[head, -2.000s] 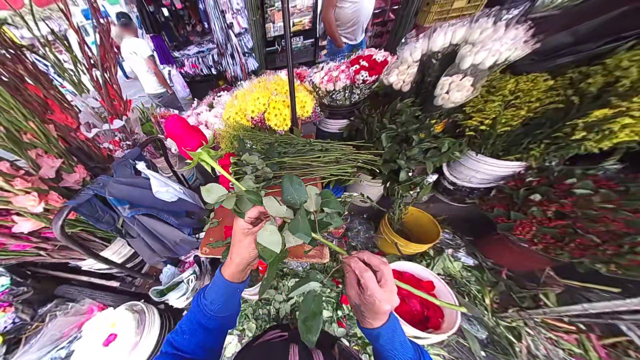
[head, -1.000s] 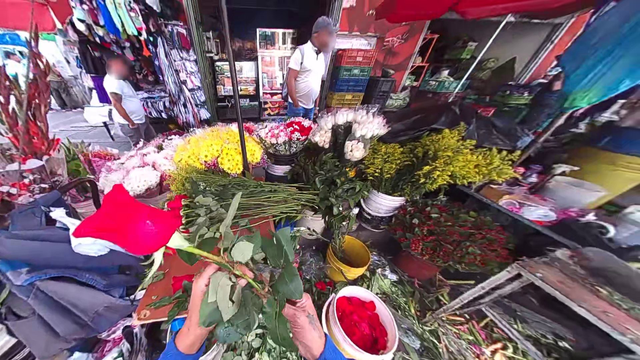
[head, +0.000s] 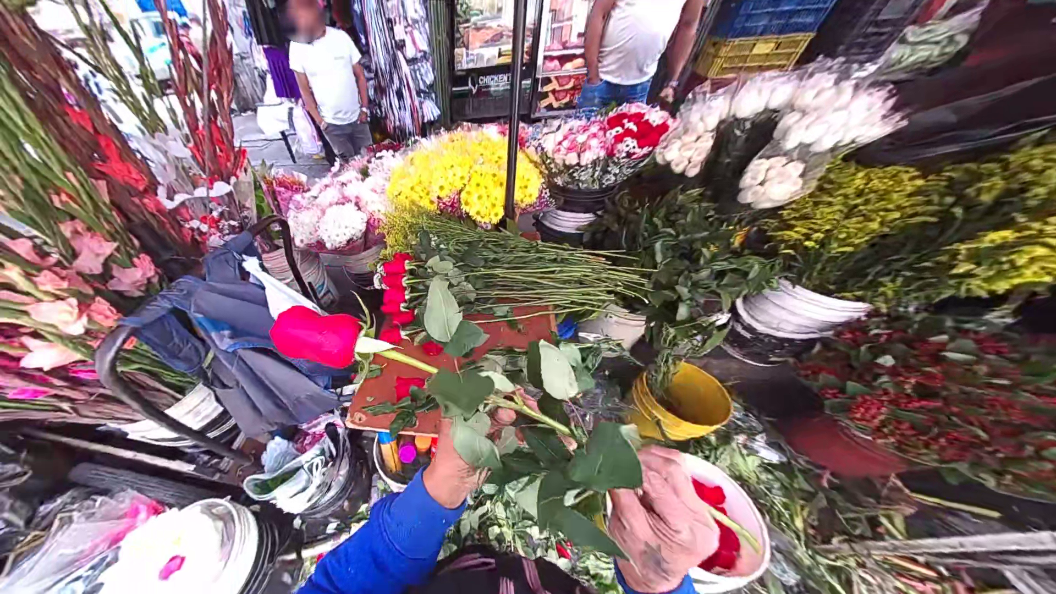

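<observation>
A long-stemmed red rose (head: 313, 337) lies slantwise across the view, its bloom at the left and its leafy stem running down to the right. My left hand (head: 462, 462) grips the middle of the stem, partly hidden by leaves. Lower on the stem, my right hand (head: 662, 521) is closed around it, with the cut end sticking out to the right above a white bucket (head: 755, 528) of red petals. Beyond my hands, a brown board (head: 379, 396) bears red roses (head: 394, 289) and a pile of green stems (head: 544, 268).
A yellow bucket (head: 685, 404) stands right of the board. Dark blue cloth (head: 247, 346) hangs over a metal frame at left. Yellow flowers (head: 466, 173), white roses (head: 833, 111) and red-berried foliage (head: 924, 404) surround the spot. Two people stand beyond. Cut leaves litter the ground.
The view has swung down again after tilting up a second ago. Both hands remain on the rose; the right hand is now plainly seen lower on the stem, apart from the left.
</observation>
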